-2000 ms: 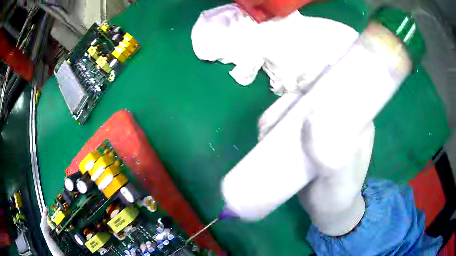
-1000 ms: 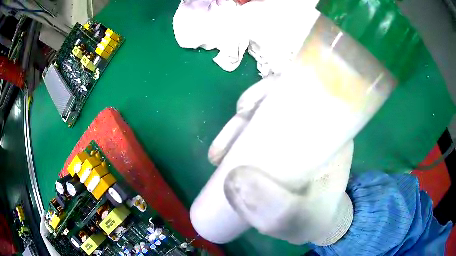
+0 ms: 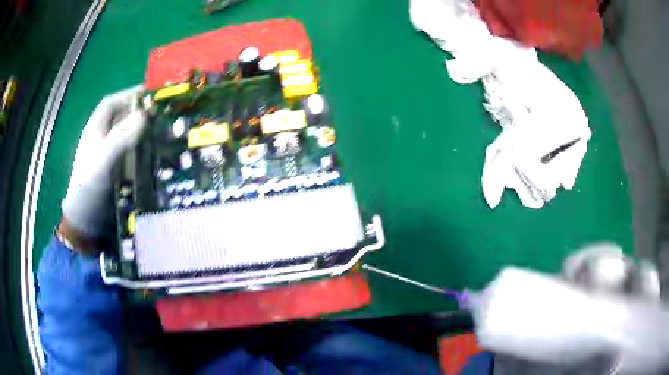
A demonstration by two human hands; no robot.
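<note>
The power board [image 3: 242, 161] lies on a red foam pad [image 3: 264, 311], its silver heat sink [image 3: 249, 228] and pale bent bar [image 3: 220, 281] towards me. My left hand [image 3: 110, 157], in a white glove, grips the board's left edge. My right hand [image 3: 605, 275], gloved and blurred at the right edge, is around the white dispensing syringe [image 3: 543, 311]. The syringe points left; its thin needle [image 3: 407, 280] on a purple hub reaches the board's near right corner, by the bar's end. Whether the tip touches is unclear. The syringe's rear end is out of view.
A crumpled white cloth [image 3: 524, 110] with a slim dark tool [image 3: 561, 150] on it lies at the right of the green bench [image 3: 411, 176]. A red item [image 3: 546, 26] is behind it. A metal rail [image 3: 40, 154] runs along the left. Another red piece [image 3: 458, 353] shows at the near edge.
The view has shifted and the board now appears turned, heat sink towards me. My left hand has come clearly into view on it. The syringe has moved right and lower, pointing left.
</note>
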